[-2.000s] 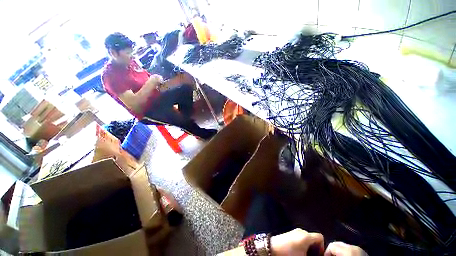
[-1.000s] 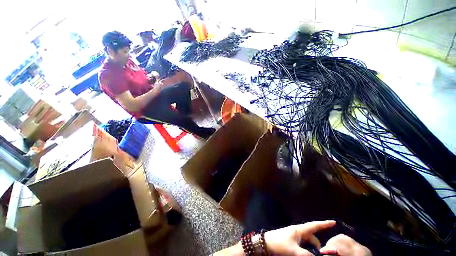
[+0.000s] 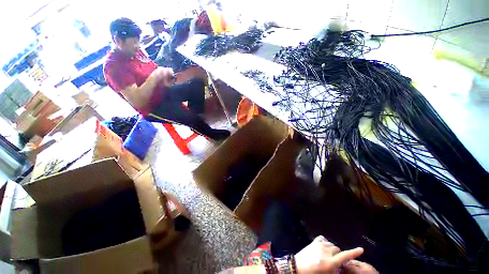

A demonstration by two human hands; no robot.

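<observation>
My left hand (image 3: 321, 258), with beaded bracelets at the wrist, is at the bottom edge over my lap. Its index finger points out to the right and its other fingers are bent. My right hand (image 3: 358, 267) is against it, mostly cut off by the bottom edge. Whatever lies between the fingertips is too small and dark to make out. A large bundle of thin black cables (image 3: 370, 88) lies on the white table (image 3: 241, 80) at the right, with loose ends hanging over its near edge.
An open cardboard carton (image 3: 214, 184) stands beside my knee, dark inside. Another open carton (image 3: 80, 187) is at the lower left. A seated person in a red shirt (image 3: 128, 72) is beyond, on a red stool (image 3: 179, 140). A blue crate (image 3: 140, 139) stands on the floor.
Since one second ago, my hands have shifted slightly down, and my right hand is cut off more. A patterned sleeve edge now shows behind the bracelets. The seated person's hands have risen a little.
</observation>
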